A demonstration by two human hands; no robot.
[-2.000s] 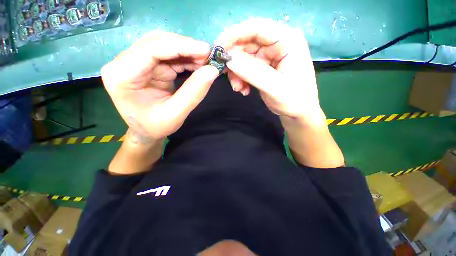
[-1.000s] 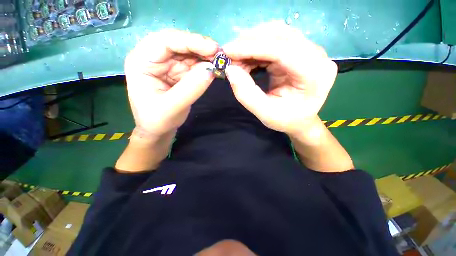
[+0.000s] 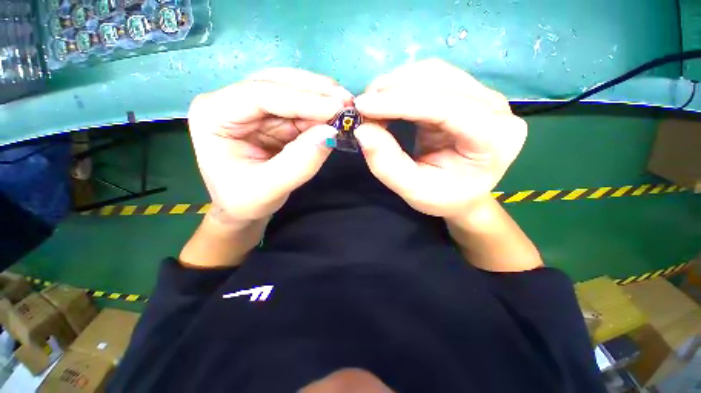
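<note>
A tiny circuit board module (image 3: pixel 347 126), dark with a yellow part in its middle, is held between both hands just below the bench edge. My left hand (image 3: pixel 261 138) grips its left side with thumb and index finger. My right hand (image 3: pixel 446 138) grips its right side the same way. A small teal bit shows at my left thumb tip. The finger pads and the module's sides are partly hidden behind the fingertips.
A blister tray with modules (image 3: pixel 127 38) lies on the green mat (image 3: pixel 307 38) at the upper left. A stack of trays (image 3: pixel 19 46) stands at the far left. A black cable (image 3: pixel 615 80) crosses the bench edge at right. Cardboard boxes (image 3: pixel 100 338) stand on the floor.
The module has turned from a green, angled view to show its dark face with the yellow part. Both hands have moved slightly down in the last second. The cable at right has shifted.
</note>
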